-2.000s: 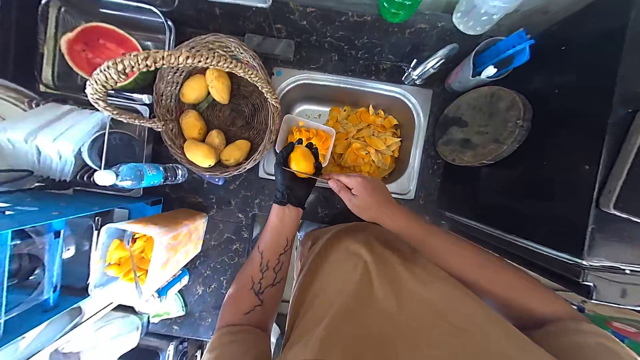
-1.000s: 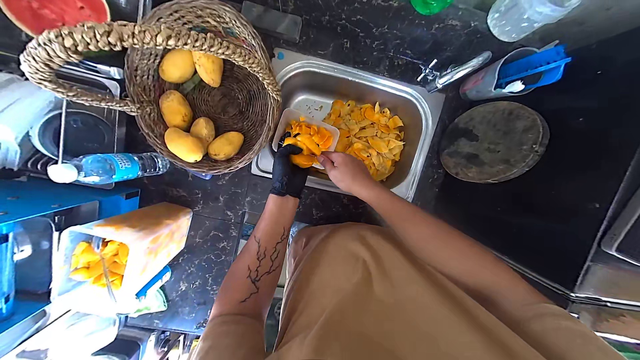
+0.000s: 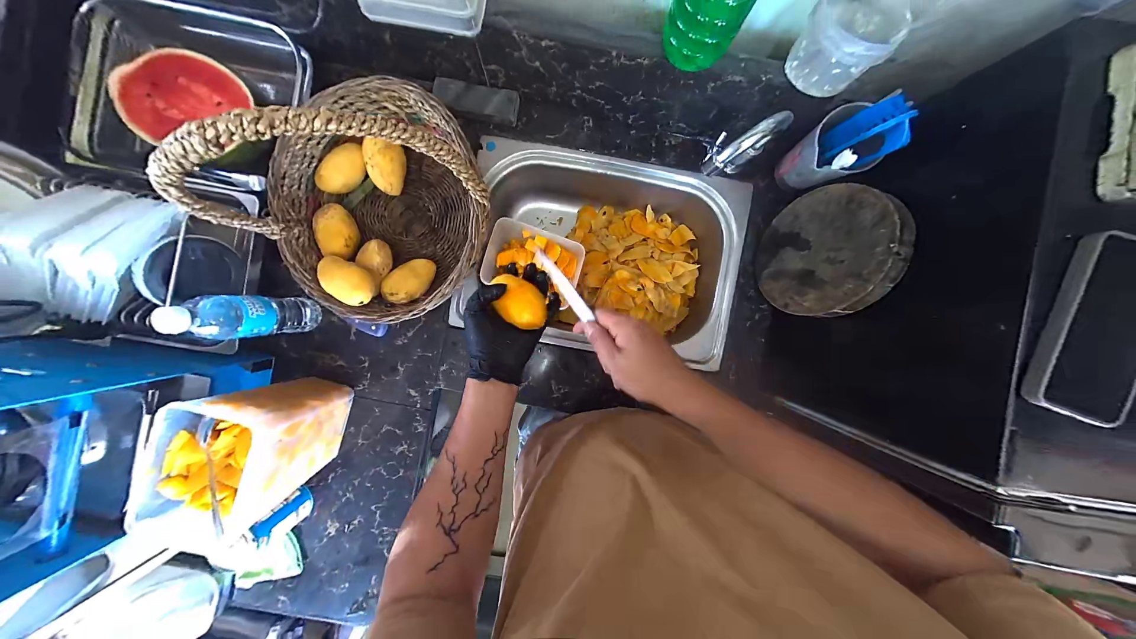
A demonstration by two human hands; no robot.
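My left hand [image 3: 506, 333], in a black glove, holds a peeled mango [image 3: 520, 303] at the near edge of a small white container [image 3: 489, 259] with cut mango pieces in it. A knife with a pale blade [image 3: 566, 286] is gripped in my right hand [image 3: 635, 355], its blade pointing up and left over the container. Mango peels [image 3: 639, 266] are heaped in the steel sink [image 3: 723, 257], to the right of the container. Several whole yellow mangoes [image 3: 337, 231] lie in the wicker basket [image 3: 466, 191] left of the sink.
A halved watermelon [image 3: 182, 93] sits in a glass dish at the upper left. Below the basket are a water bottle [image 3: 244, 317] and a clear tub [image 3: 293, 422] with mango pieces. Right of the sink are a faucet [image 3: 745, 146], a cup with blue utensils [image 3: 821, 151] and a round board [image 3: 834, 248].
One second ago my hands were together over the white container. Now the mango is upright in my left hand and the knife blade shows clearly, my right hand being a little farther right.
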